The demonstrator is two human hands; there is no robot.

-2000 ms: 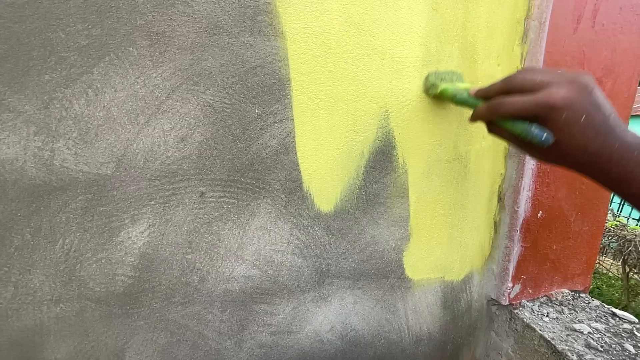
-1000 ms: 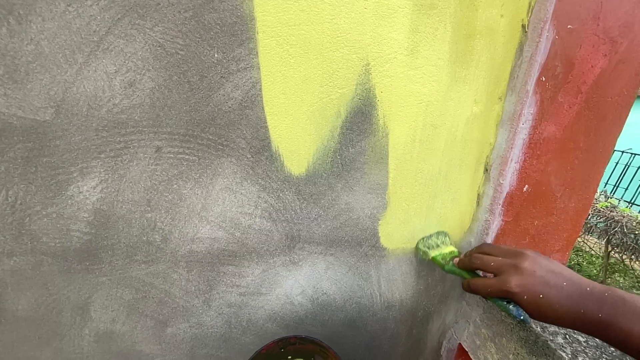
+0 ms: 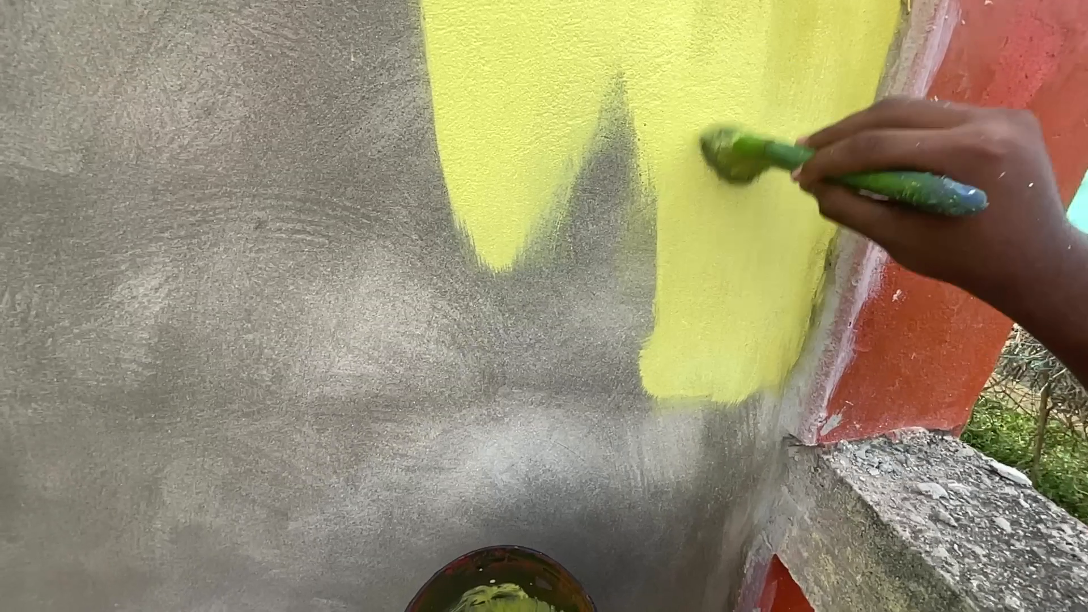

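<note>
My right hand grips the green and blue handle of a paintbrush at the upper right. The paint-smeared bristles, slightly blurred, lie against the yellow painted area of the wall. This yellow coat has an uneven lower edge with a pointed grey notch in it. Bare grey plaster covers the left and lower wall. At the bottom edge, a dark round container holds yellow-green paint and is partly cut off by the frame. My left hand is out of view.
A red-orange pillar with a whitish edge borders the wall on the right. Below it juts a rough concrete ledge. Grass and wire fencing show beyond the pillar at the far right.
My right hand and the brush have moved up from the lower edge of the yellow area, where they were one second ago. The brush stays in my grip throughout.
</note>
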